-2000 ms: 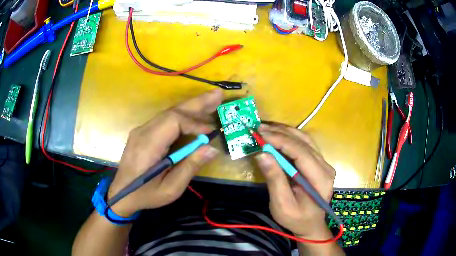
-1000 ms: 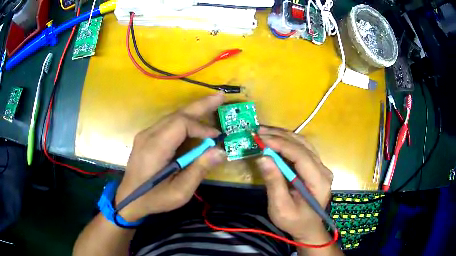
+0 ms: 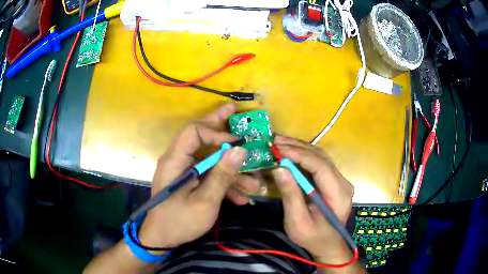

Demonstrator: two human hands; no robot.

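A small green circuit board [image 3: 251, 127], solder side up, is held between my hands above the front edge of the yellow mat [image 3: 182, 115]. My left hand [image 3: 195, 182] holds a dark probe with a light-blue collar [image 3: 213, 159] and grips the board's left edge with thumb and fingers. My right hand [image 3: 313, 187] holds the red-tipped probe [image 3: 299, 176] at the board's right edge. The black probe's tip is mostly hidden by my left thumb. Whether the red tip touches a joint is not clear.
Red and black clip leads [image 3: 206, 88] lie behind the board. A white cable [image 3: 342, 107], round tub [image 3: 397, 37] and red-handled cutters [image 3: 415, 131] are right. A green brush [image 3: 38, 120], small board [image 3: 15, 114] and blue desoldering pump [image 3: 32, 56] are left. Joined boards [image 3: 382, 230] lie below the edge.
My left hand has shifted right and its thumb now presses on the board's left edge. The board has turned slightly and moved a little left. The right hand has barely moved.
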